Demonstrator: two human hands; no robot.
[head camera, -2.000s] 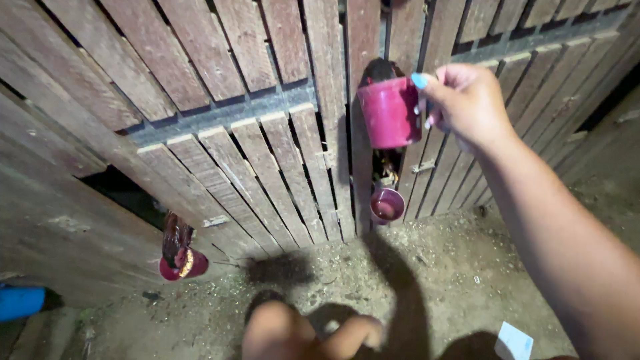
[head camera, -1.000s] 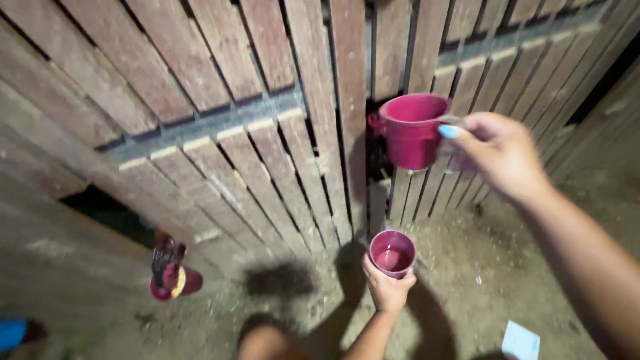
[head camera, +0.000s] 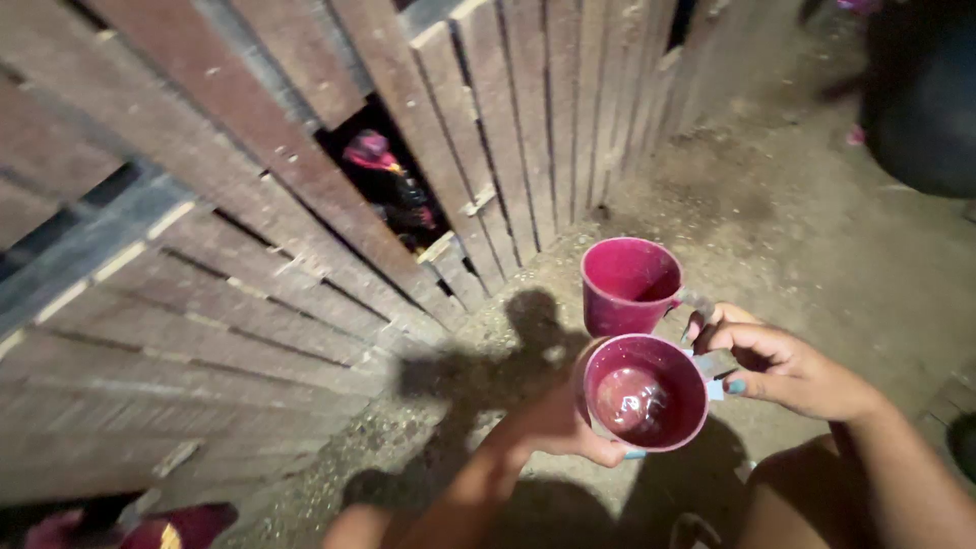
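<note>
My left hand (head camera: 583, 438) is closed around the near side of a small pink cup (head camera: 648, 393), which has a little clear liquid at its bottom. My right hand (head camera: 770, 362) grips the handle side of a taller pink cup (head camera: 633, 293), just beyond the first. Its thumb is beside the near cup's grey tab (head camera: 715, 364); whether it touches that tab, I cannot tell. The two cups are side by side, rims up. A chicken (head camera: 393, 179) with a red head shows in a dark opening of the wooden slat wall, left of the cups.
The wooden slat wall (head camera: 335, 229) fills the left and upper view. Another pink cup (head camera: 202, 522) with yellow feed is at the lower left. A large dark rounded container (head camera: 926, 114) stands at the upper right. Packed dirt ground (head camera: 770, 229) lies below the wall.
The left hand, out of view or empty at first, took hold of the small cup by the wall and brought it away. The right hand has lowered the taller cup beside it. The view has shifted.
</note>
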